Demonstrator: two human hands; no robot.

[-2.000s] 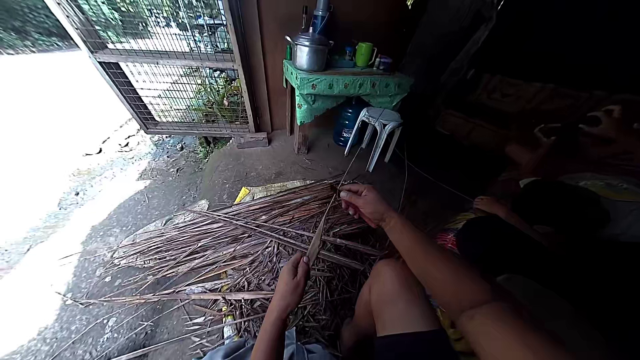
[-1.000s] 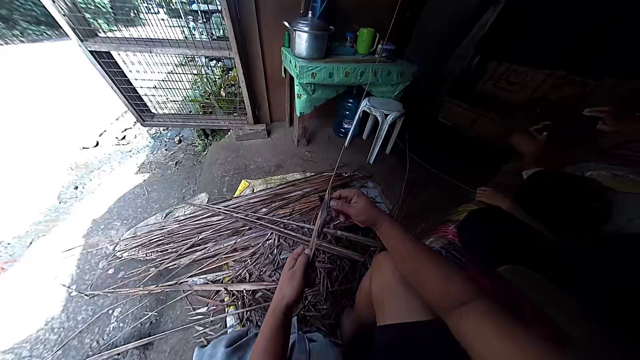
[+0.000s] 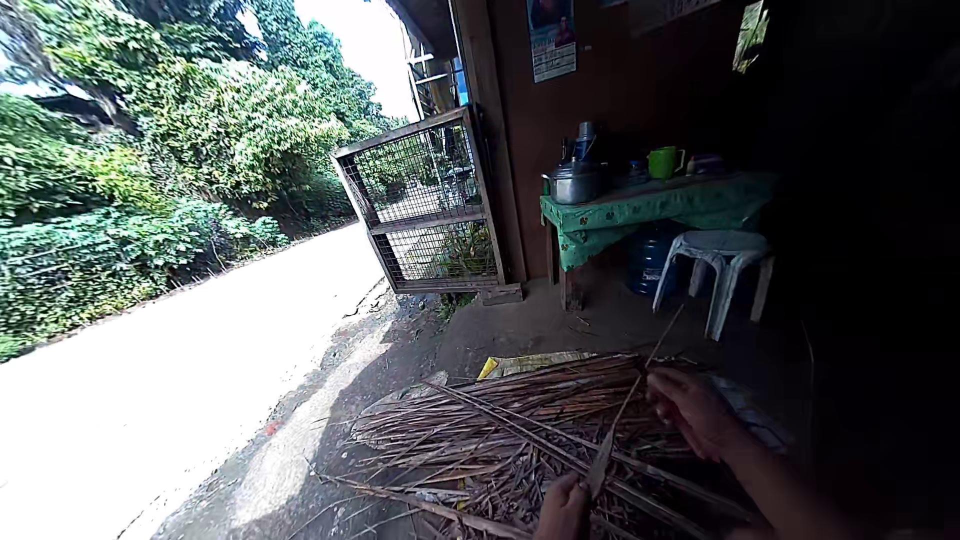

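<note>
A narrow dried palm leaflet (image 3: 603, 459) runs up and to the right between my two hands. My left hand (image 3: 564, 508), at the bottom of the view, is closed on its broad lower part. Higher and to the right, my right hand (image 3: 691, 411) has its fingers closed around the thin stalk, whose tip sticks up beyond them. Beneath both hands lies a large heap of dried palm leaves and stalks (image 3: 517, 405), with shredded brown bits near my left hand.
A green-covered table (image 3: 660, 201) bears a metal pot (image 3: 574, 182) and a green mug (image 3: 664, 162). Beside it stand a pale plastic stool (image 3: 720, 244) and a blue water container (image 3: 649, 259). A wire-mesh gate (image 3: 429, 214) stands at the sunlit road.
The view has tilted up and shows more of the road and trees. Both hands stay on a leaflet; its long thin end, upright a second ago, now slants to the right.
</note>
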